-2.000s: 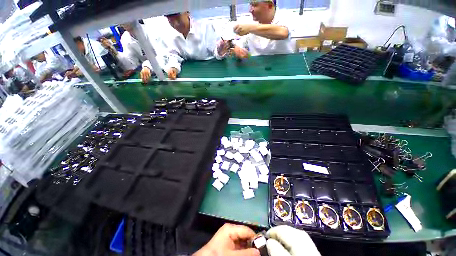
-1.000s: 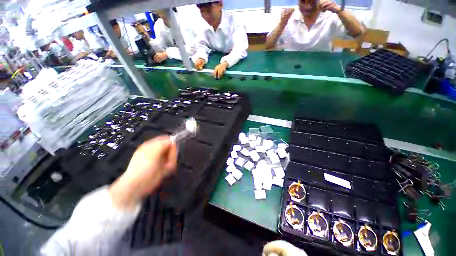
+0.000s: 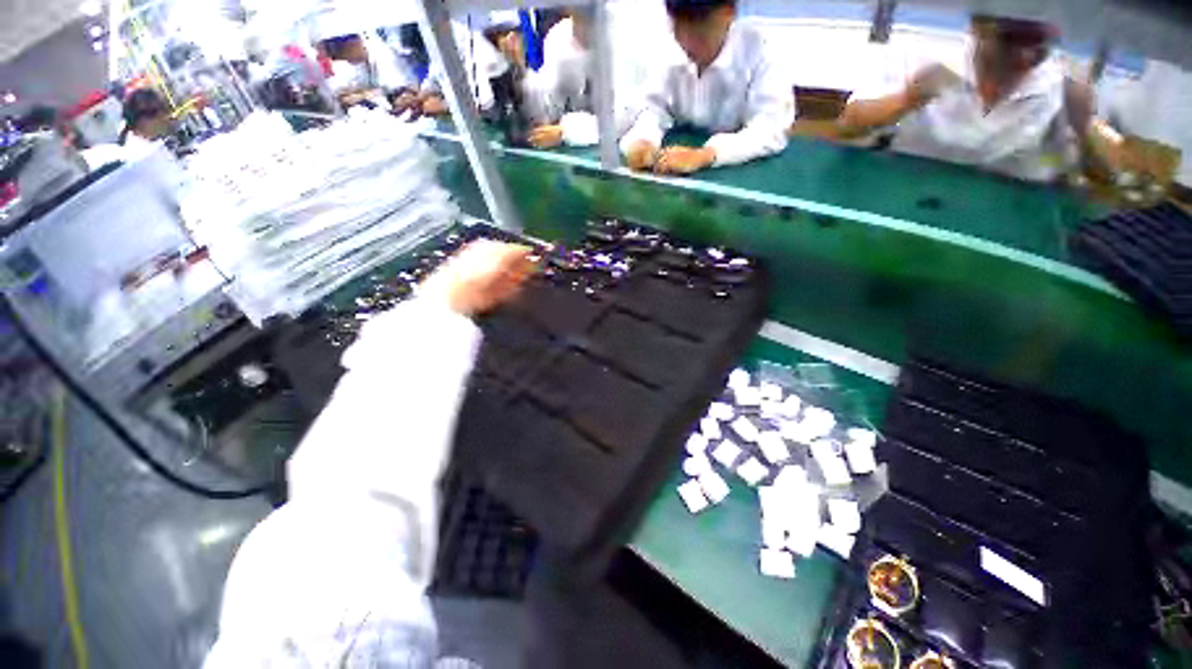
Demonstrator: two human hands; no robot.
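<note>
My left hand (image 3: 490,276) is bare and reaches over the far part of the large matte black tray (image 3: 575,444), beside the small dark parts (image 3: 608,261) with shiny bits. Its fingertips are blurred, and I cannot tell whether it holds anything. My right hand is not in view. White pads (image 3: 791,503) lie in a scattered pile right of this tray. The glossy black pocket tray (image 3: 954,497) is at the right, with gold-centred round units (image 3: 894,584) in its near pockets, cut off by the lower edge.
White moulded trays in plastic (image 3: 320,209) are stacked at the far left. A grey metal upright (image 3: 471,124) stands behind them. People in white coats sit across the green ledge (image 3: 837,255). Another black tray (image 3: 1144,255) is at the far right. Dark slotted trays (image 3: 484,542) show below the bench.
The view has turned left. My left hand has moved from the front, over the large tray, to its far parts. The white-gloved right hand has left the picture.
</note>
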